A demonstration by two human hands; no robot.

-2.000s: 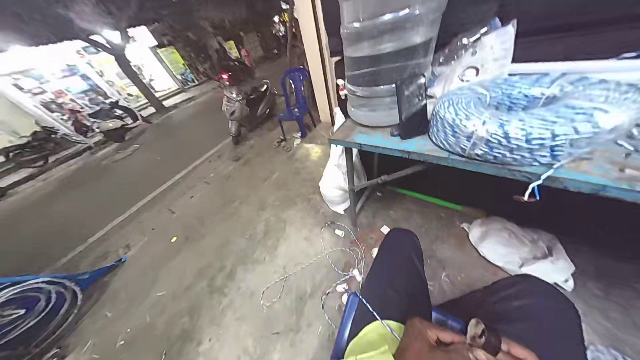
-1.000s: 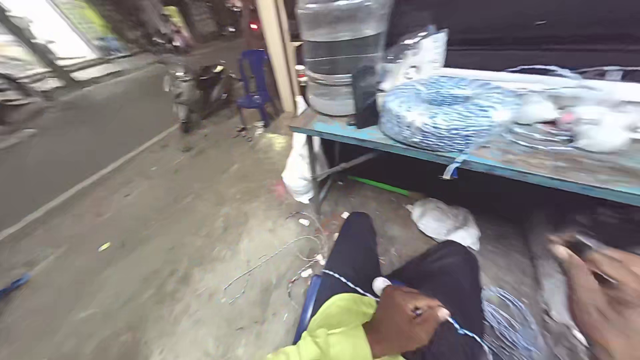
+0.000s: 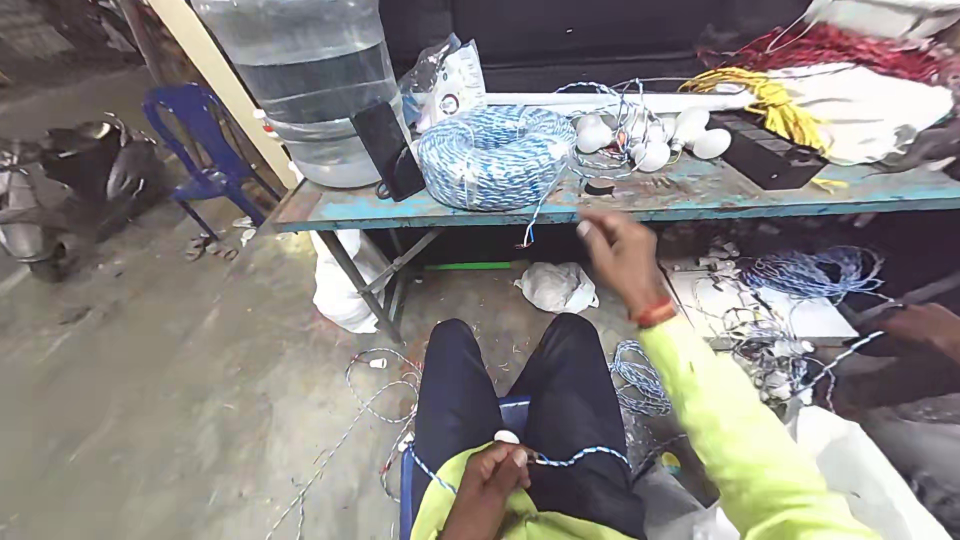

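Note:
My left hand (image 3: 493, 474) is low over my lap, its fingers closed on a blue-and-white twisted wire (image 3: 587, 454). A small white round piece (image 3: 506, 436) shows at its fingertips. My right hand (image 3: 622, 259) is stretched out at the front edge of the blue table (image 3: 465, 220), fingers apart, with nothing visible in them. Just beyond its fingertips is a small dark object (image 3: 598, 187); its kind is unclear. A large coil of blue-and-white wire (image 3: 495, 161) lies to the left of that hand, with white light bulbs (image 3: 651, 155) behind it.
A large water bottle (image 3: 322, 97) and a black phone-like slab (image 3: 386, 150) stand at the table's left. Yellow cord (image 3: 780, 105) lies at the right. Wires (image 3: 330, 450) trail over the floor. Another person's hand (image 3: 926, 330) is on a wire at the far right.
Two seconds ago both my hands were together at my lap around a dark round object. Now my right hand is out at the table edge. The view has swung right.

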